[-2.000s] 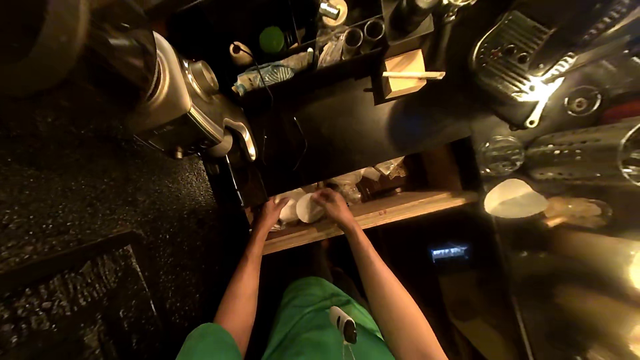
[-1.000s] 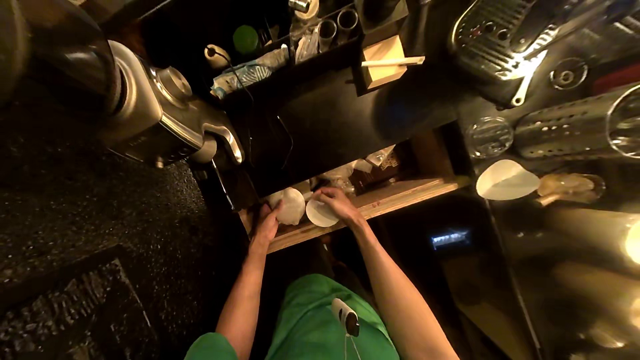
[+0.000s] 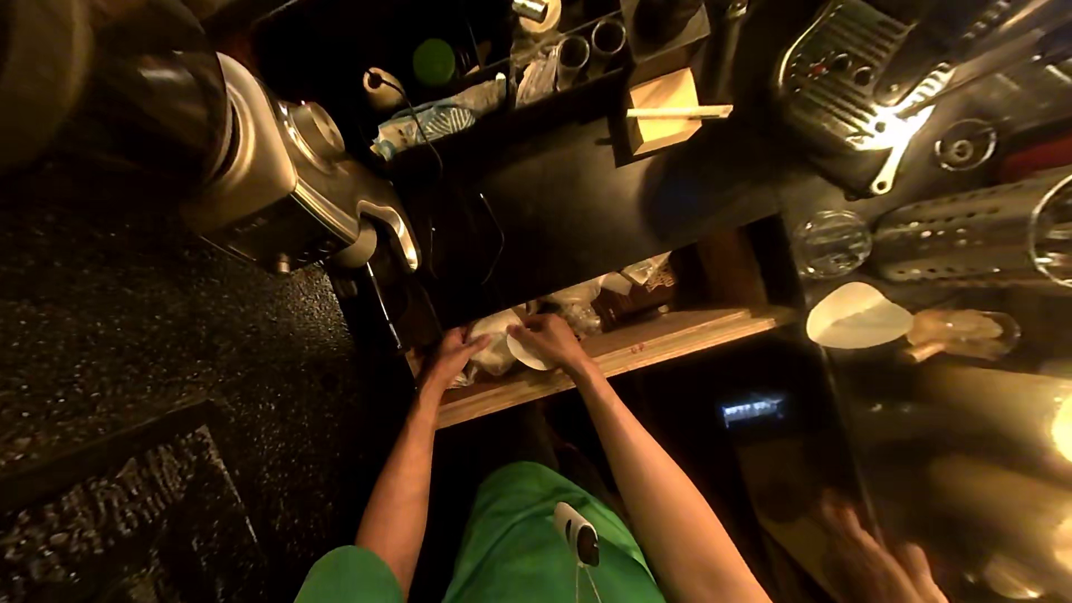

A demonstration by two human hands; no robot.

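Both of my hands reach into an open wooden drawer (image 3: 645,350) below the dark counter. My right hand (image 3: 548,339) holds a round white paper filter (image 3: 529,353) between thumb and fingers. My left hand (image 3: 452,356) rests at the drawer's left end, its fingertips on a pale plastic-wrapped bundle (image 3: 496,333); how firmly it grips is not plain. More clear plastic packets (image 3: 578,303) lie further right in the drawer.
A coffee grinder (image 3: 276,176) stands at the left. A wooden block with a stick (image 3: 666,113) sits on the counter. On the right are a glass coffee maker with a paper filter (image 3: 858,316) and a perforated metal cylinder (image 3: 963,234). Another person's hand (image 3: 879,553) shows at lower right.
My left hand was at a pale round thing a second ago and now lies on the bundle. My right hand keeps the white filter. Another person's hand has come in at lower right.
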